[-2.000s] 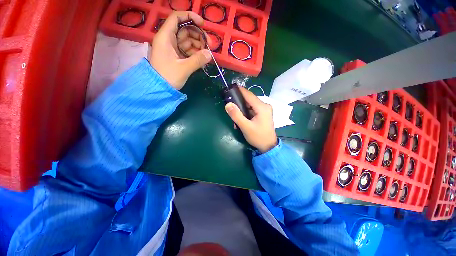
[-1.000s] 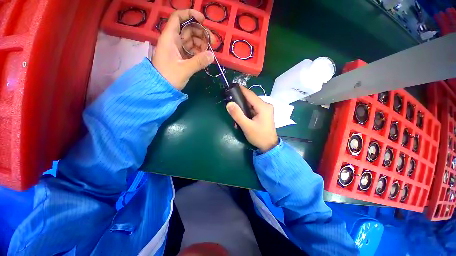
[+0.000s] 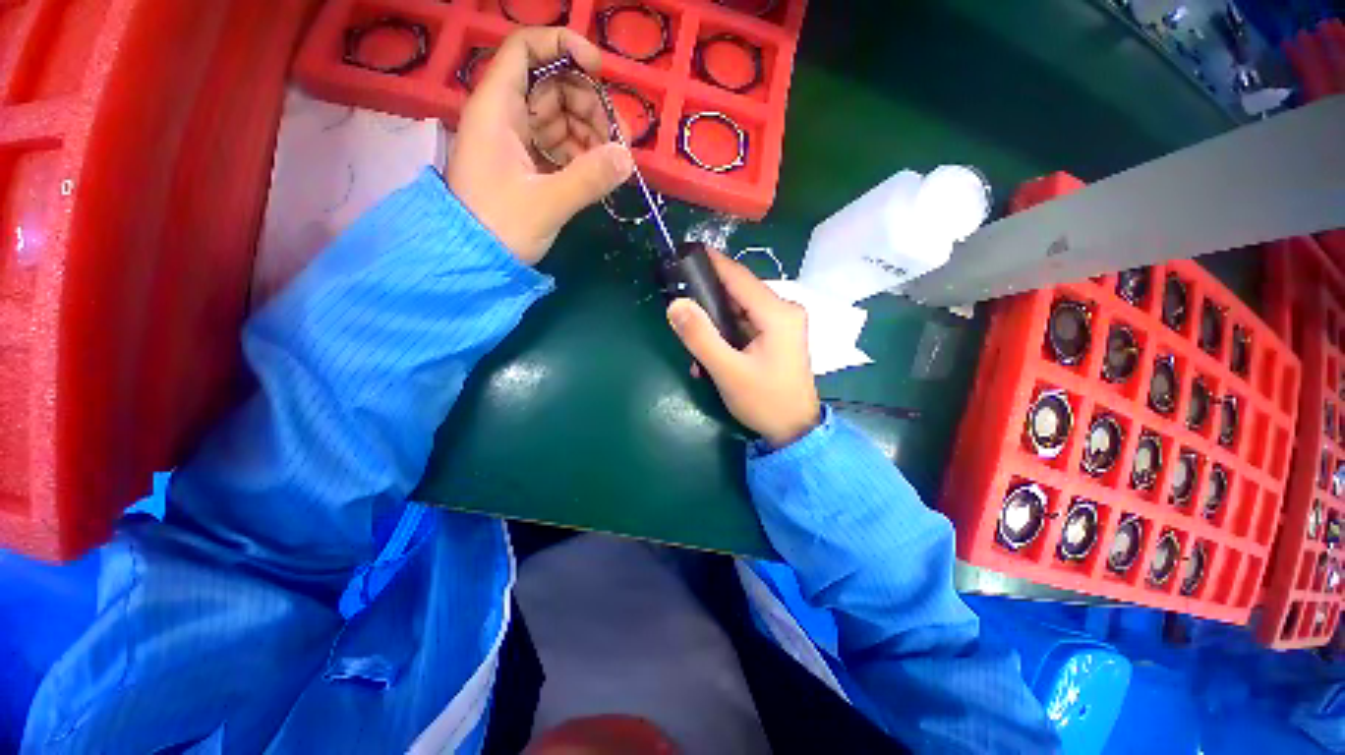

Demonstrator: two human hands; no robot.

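My left hand (image 3: 516, 155) holds a thin shiny metal ring (image 3: 534, 130) upright between thumb and fingers, at the front edge of a red foam tray (image 3: 760, 185). My right hand (image 3: 763, 354) grips the thick black handle of a driver-type tool (image 3: 698, 285). Its long thin silver shaft points up and left to the ring's right side, by my left thumb; the exact contact is too small to tell. A thin loose ring (image 3: 760, 261) lies on the bench right of the handle, beside small glinting bits (image 3: 713, 232). Another ring shows partly behind the shaft.
A white bottle (image 3: 870, 236) and crumpled white wipe (image 3: 836, 328) lie by a grey metal post (image 3: 1151, 214). A red tray of round watch parts (image 3: 966, 457) is at right. A tall red tray stack (image 3: 162, 280) and white paper (image 3: 332, 185) are at left. A thin dark stick (image 3: 873, 410) lies on the green bench.
The ring in my left hand has tilted slightly back and forth between frames. Both hands keep nearly the same place and the same holds.
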